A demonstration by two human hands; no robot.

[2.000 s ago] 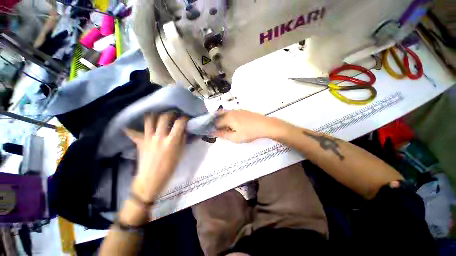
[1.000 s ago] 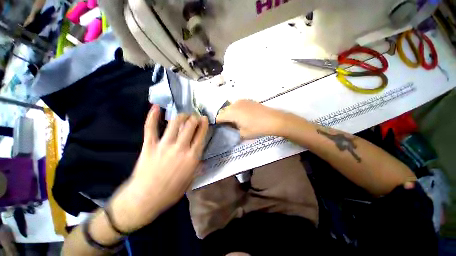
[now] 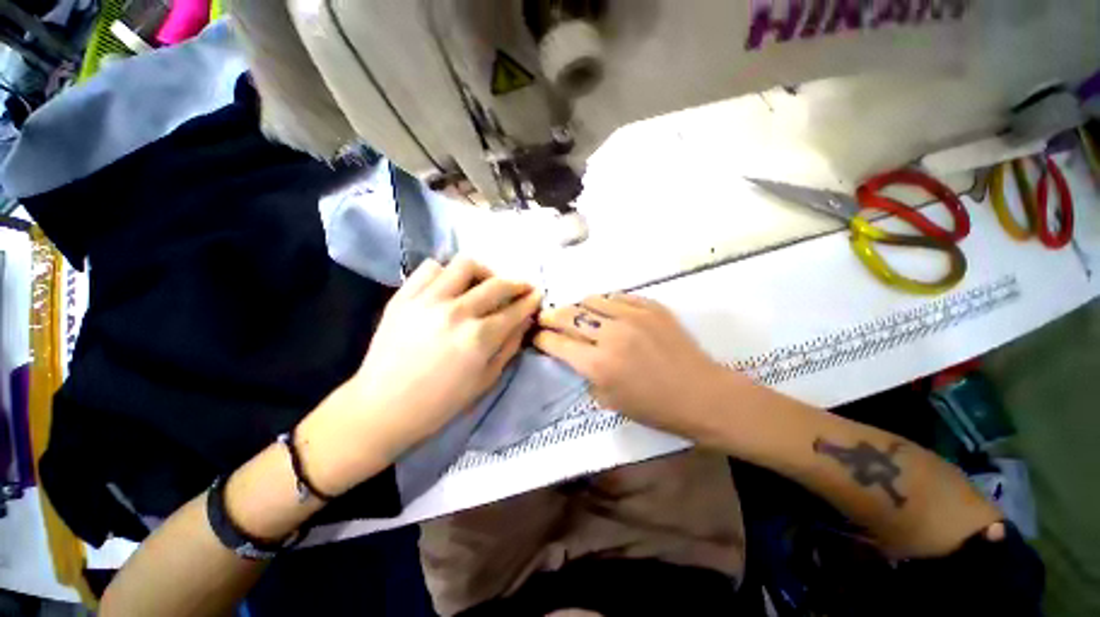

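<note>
A black garment panel (image 3: 229,289) lies spread left of the needle. Grey cloth (image 3: 519,398) lies under both hands and reaches toward the table's front edge, and more grey cloth shows beside the presser foot (image 3: 513,199). My left hand (image 3: 458,331) lies on the grey cloth, its fingertips pinching the cloth in front of the presser foot. My right hand (image 3: 621,350) meets it there, fingertips on the same edge. The pinched edge itself is mostly hidden by the fingers.
The cream-white machine head (image 3: 676,60) spans the top. Fabric shears (image 3: 899,223) lie right of the needle, with second scissors (image 3: 1034,205) farther right. A printed ruler scale (image 3: 869,331) runs along the front edge. Yellow tape (image 3: 54,482) marks the left edge.
The fingertips of both hands have come together in front of the presser foot. The grey cloth is spread flatter, and the black panel lies more open than at first. The view has shifted closer.
</note>
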